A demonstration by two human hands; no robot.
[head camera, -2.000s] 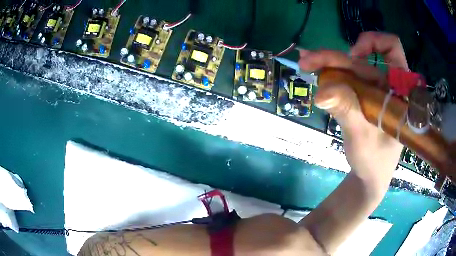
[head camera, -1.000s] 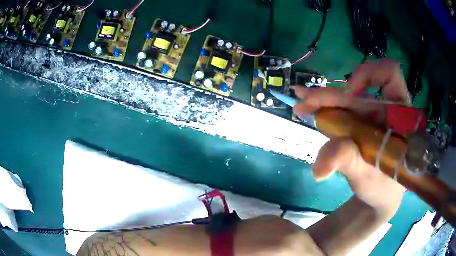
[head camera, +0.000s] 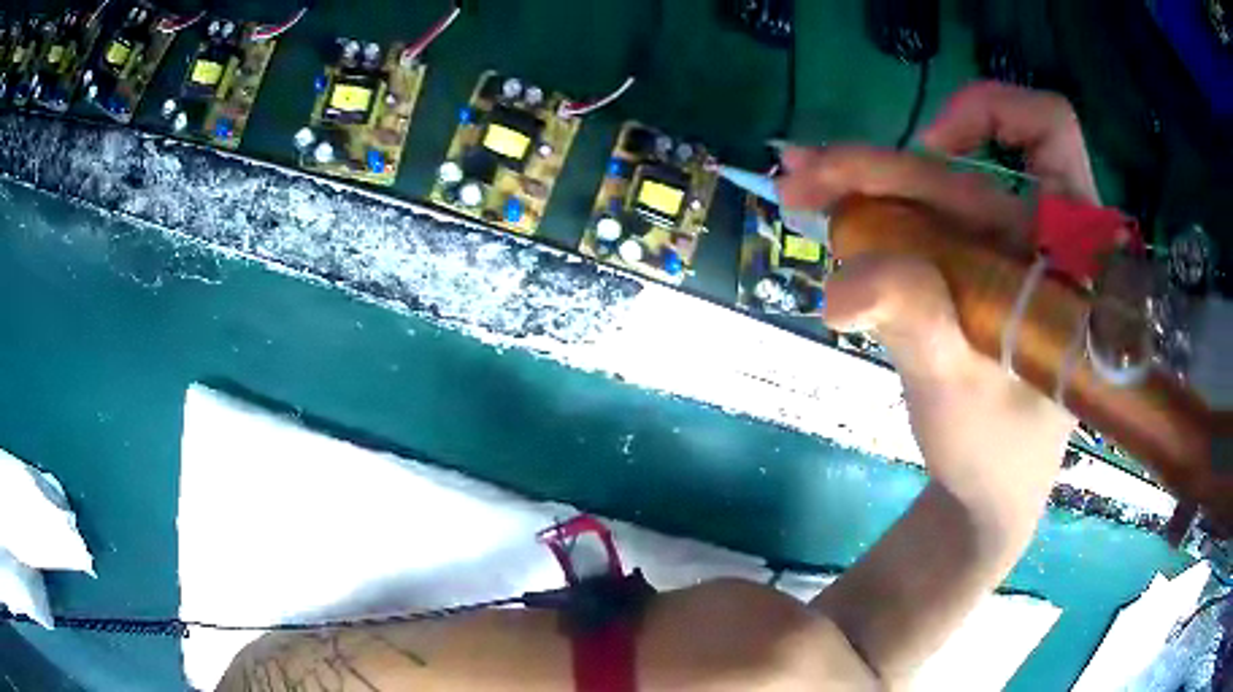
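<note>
My right hand (head camera: 967, 284) grips an amber-brown glue gun (head camera: 1001, 304) with a red block behind the fingers. Its pale-blue nozzle (head camera: 757, 185) points left, at the top right corner of a circuit board (head camera: 652, 203); whether it touches cannot be told. Another board (head camera: 788, 250) lies partly behind the nozzle and fingers. Both carry yellow transformers and round cans. My left arm crosses the bottom with a red wrist strap (head camera: 602, 649). What looks like my left hand (head camera: 737, 629) lies against the right forearm, its fingers hidden.
More boards (head camera: 500, 149) lie in a row up to the left on the green surface. A white-smeared rail (head camera: 473, 277) runs in front of them. Black cable bundles (head camera: 909, 30) lie behind. White sheets (head camera: 325, 514) lie on the green worktop; a thin coiled cord (head camera: 338, 622) crosses them.
The nozzle has moved from over a board's lower part up to the top corner of the board on its left. The boards have shifted left since one second ago.
</note>
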